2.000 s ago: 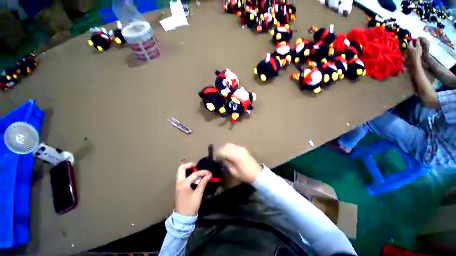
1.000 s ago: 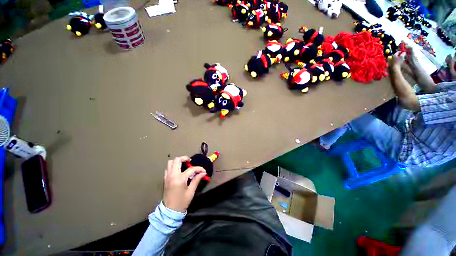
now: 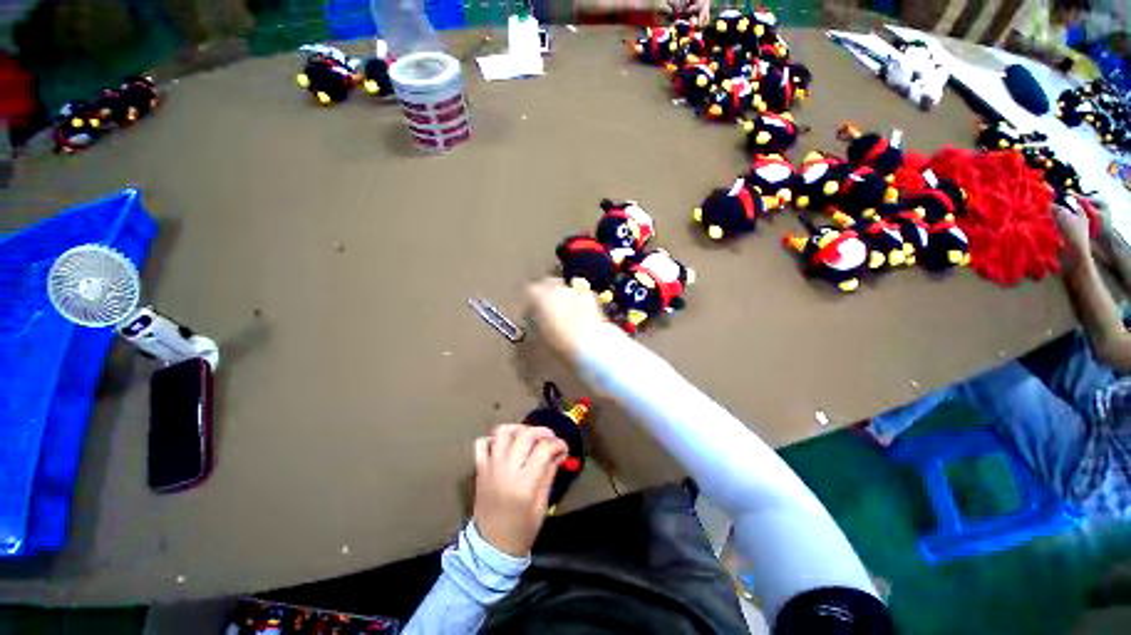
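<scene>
My left hand (image 3: 515, 481) holds a black plush penguin (image 3: 564, 434) at the table's near edge. A dark loop and a small yellow-and-red cone stick up from it. A thin dark thread shows at its right. My right hand (image 3: 561, 316) is blurred above the table, between the pale thread snips (image 3: 496, 319) and a cluster of three penguins (image 3: 650, 283). Its fingers are not clear enough to tell whether they hold anything.
A phone (image 3: 181, 424), a white fan (image 3: 94, 287) and a blue tray (image 3: 50, 372) are at left. A patterned tub (image 3: 432, 104) stands at the far side. More penguins (image 3: 837, 254) and a red heap (image 3: 1011, 217) lie at right, by another person's hand. A blue stool (image 3: 992, 496) is below.
My right hand, out of view one second ago, is now over the table near the snips. My left hand still holds the penguin. The view has shifted, so tray and fan show more.
</scene>
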